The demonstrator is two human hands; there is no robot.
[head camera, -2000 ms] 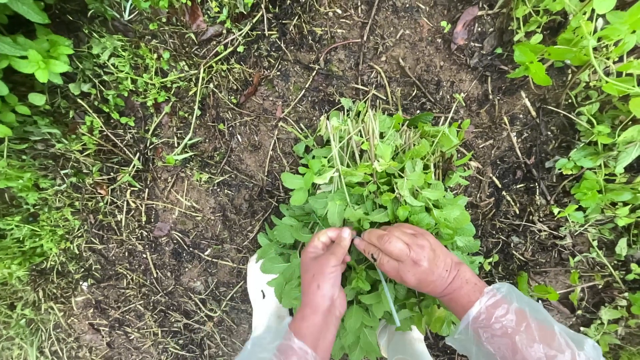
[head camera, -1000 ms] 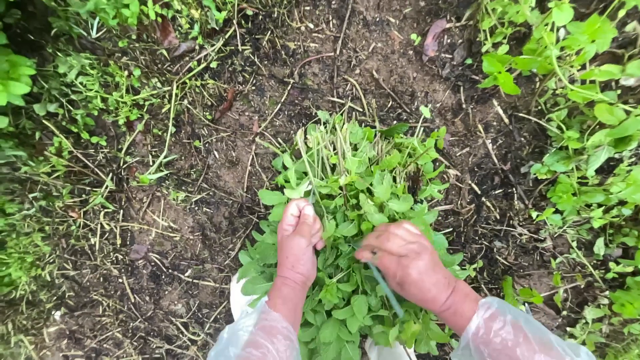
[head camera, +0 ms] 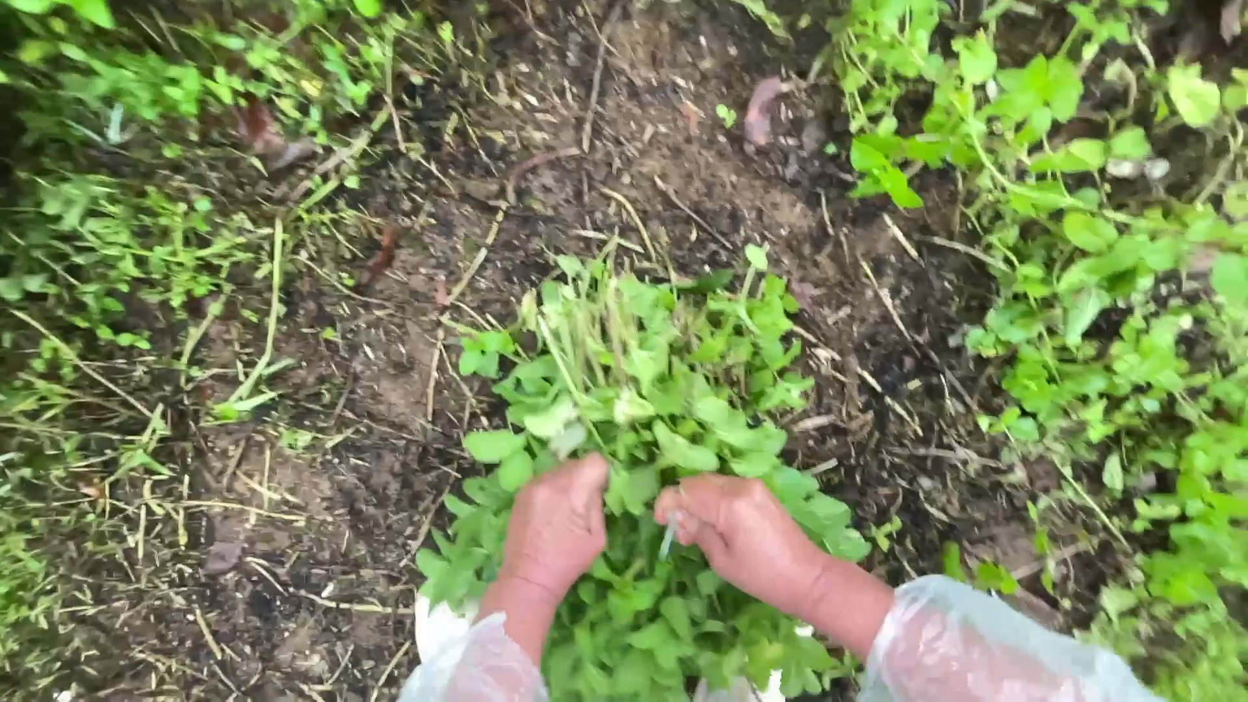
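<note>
A bundle of leafy green stems (head camera: 682, 419) lies on the soil, its cut stem ends pointing away from me. Over its middle, my left hand (head camera: 556, 531) is closed, with its fingertips against the leaves; whatever it pinches is too blurred to tell. Just to its right, my right hand (head camera: 746, 536) grips a thin pale-blue strip (head camera: 669, 536), whose end sticks out below the fingers. The two hands are a short gap apart. Clear plastic sleeves cover both forearms.
Bare brown soil (head camera: 390, 361) with dry stalks and twigs surrounds the bundle. Low green plants (head camera: 1102, 244) grow along the right, and weeds (head camera: 127, 234) along the left. A dry reddish leaf (head camera: 763, 112) lies beyond the bundle. White material shows beneath the bundle's near end.
My hands, close together two seconds ago, moved apart and are now somewhat nearer each other than one second ago. Less of the pale-blue strip shows below my right hand.
</note>
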